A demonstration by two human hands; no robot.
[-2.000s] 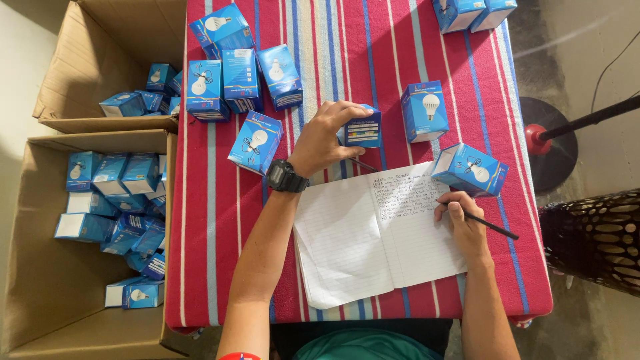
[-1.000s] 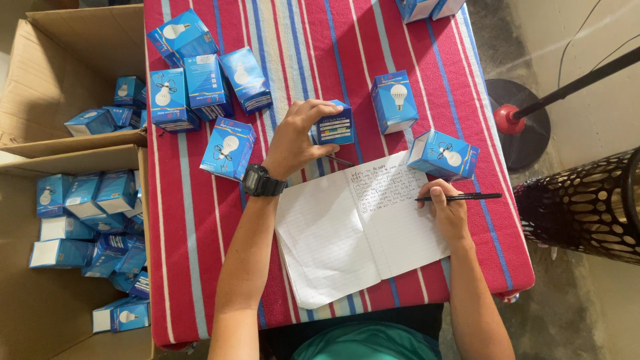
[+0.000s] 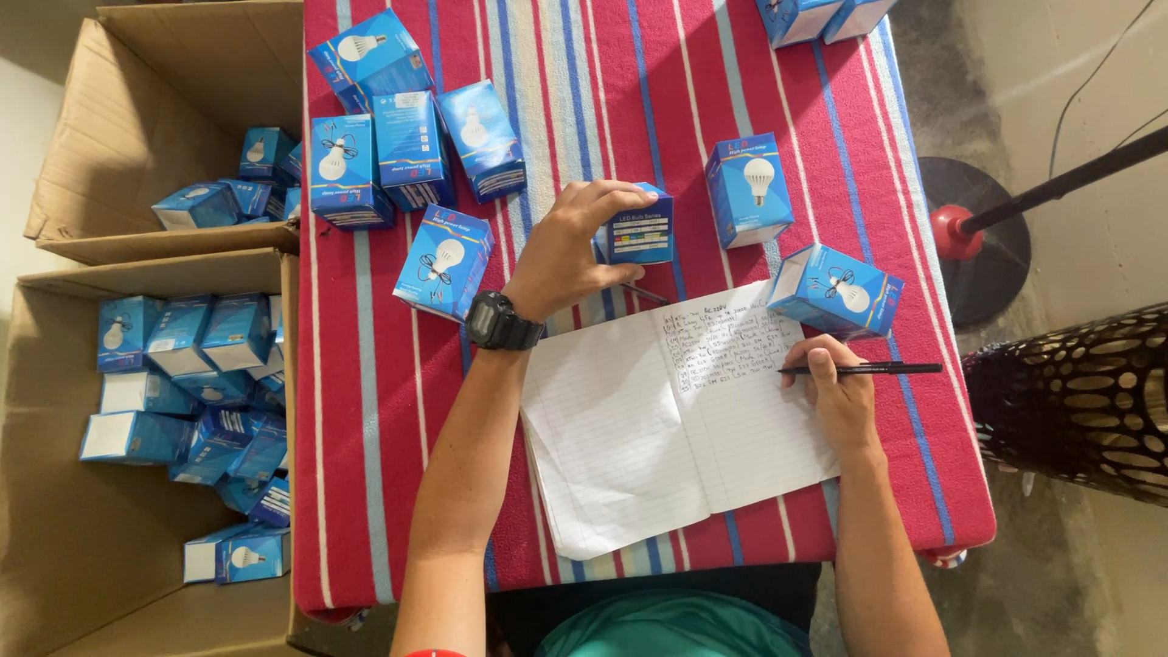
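Observation:
My left hand (image 3: 579, 246), with a black digital watch at the wrist, grips a small blue LED bulb box (image 3: 641, 230) whose printed side panel faces up. Just below it lies an open lined notebook (image 3: 630, 429), with handwriting on the upper part of its right page. A black pen (image 3: 876, 368) is in my right hand (image 3: 830, 383), its tip at the end of the written lines. Another bulb box (image 3: 838, 290) rests over the notebook's top right corner, and one more box (image 3: 751, 190) stands above that. A thin dark object (image 3: 646, 293) pokes out above the notebook.
Several blue bulb boxes (image 3: 406, 146) are grouped at the table's upper left, and two (image 3: 789, 20) are at the top edge. Two cardboard cartons (image 3: 155, 260) holding more boxes stand left of the striped tablecloth (image 3: 566, 315). A black stand (image 3: 1013, 205) and a perforated dark object (image 3: 1077, 411) are at right.
The pen has turned from slanting down to the right to lying nearly level, and the writing hand has shifted slightly. The left hand keeps its hold on the box.

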